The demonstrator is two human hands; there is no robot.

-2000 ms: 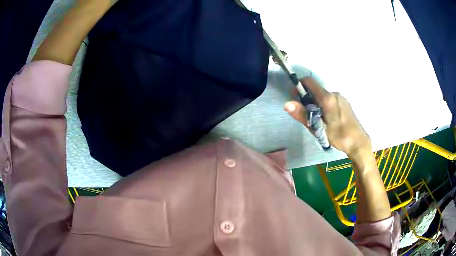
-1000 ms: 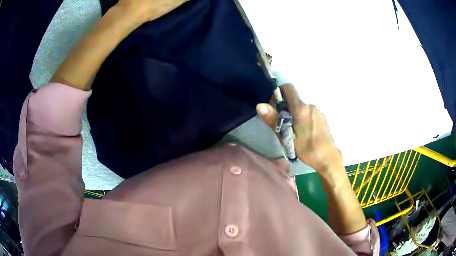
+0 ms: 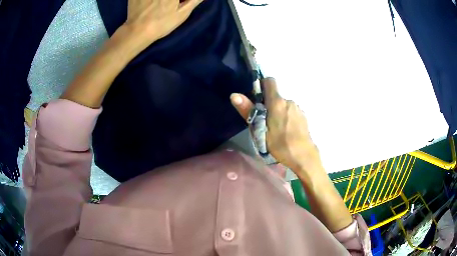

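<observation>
A large dark navy panel (image 3: 170, 105) lies on the table and reaches the wearer's body. My left hand (image 3: 153, 17) rests flat on its upper part, with the fingertips cut off by the top edge. My right hand (image 3: 283, 122) holds the tailor's shears (image 3: 258, 120) by their pale-wrapped handles, with the thumb raised. The grey blade runs up along the panel's right edge and out of the top of the picture. Whether the blades are apart cannot be told.
The white table (image 3: 346, 90) extends right, with thin dark threads near the top. Another navy cloth (image 3: 426, 45) lies far right. Navy cloth with a jagged edge (image 3: 20, 80) lies far left, beside a small yellow-brown piece (image 3: 28, 117). A yellow wire rack (image 3: 383, 182) is below the table edge.
My right hand and the shears have moved left with the panel's right edge. My left hand has come further into view over the panel. A thread now shows at the top.
</observation>
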